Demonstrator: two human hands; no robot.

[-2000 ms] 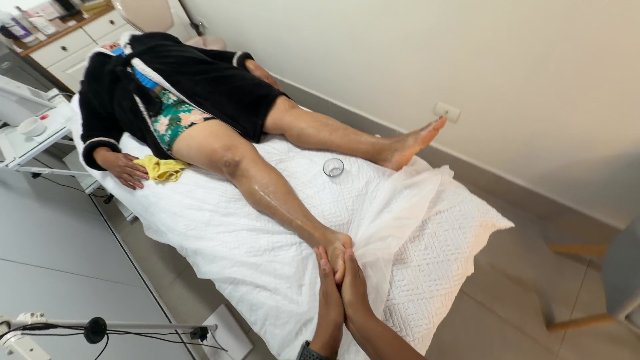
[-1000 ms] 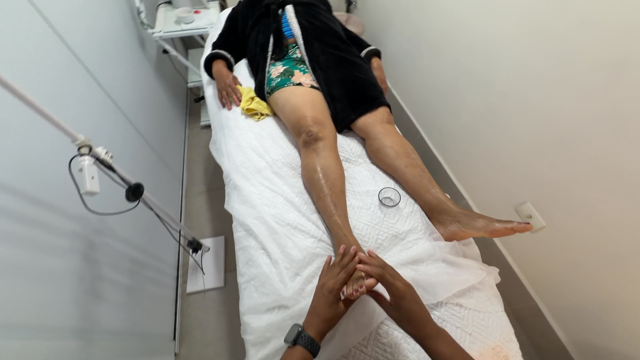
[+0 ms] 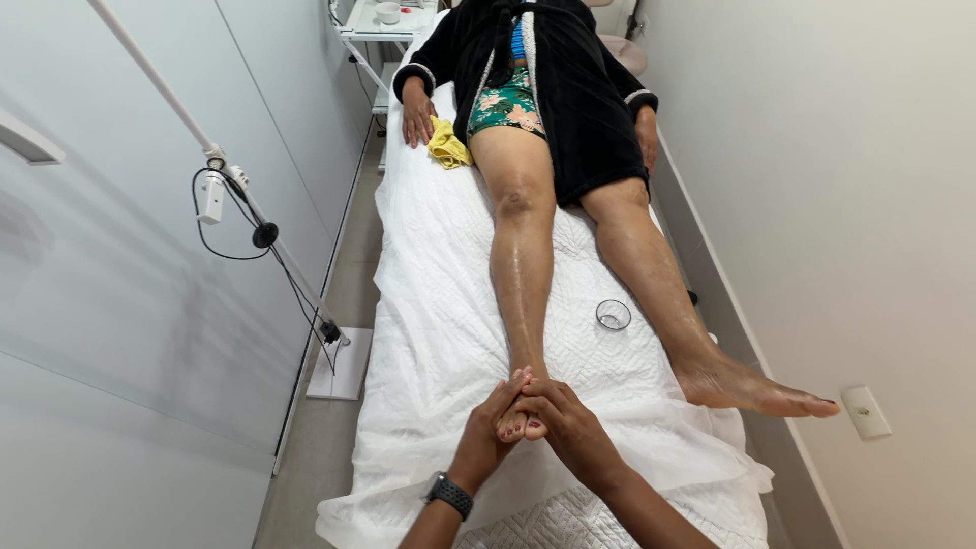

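A person in a black robe (image 3: 587,114) and floral shorts lies on a bed (image 3: 435,305) covered in white. My left hand (image 3: 492,415), with a dark watch (image 3: 450,494) on its wrist, and my right hand (image 3: 568,419) are wrapped around the person's foot (image 3: 521,427) on the left of the view, fingers meeting over its top and the toes showing between them. That leg's shin (image 3: 522,274) looks shiny. A small clear glass bowl (image 3: 613,315) rests between the legs. The other foot (image 3: 747,389) points to the right.
A yellow cloth (image 3: 448,145) lies by the person's hand. On the left stands a white lamp pole (image 3: 282,248) with hanging cables and a flat base (image 3: 339,364). A white trolley (image 3: 381,30) holding a bowl is beyond. A wall with a socket plate (image 3: 865,412) is at the right.
Two seconds ago my hands held the foot near the heel and ankle; now their fingers overlap across its top. The view has turned to look along the bed.
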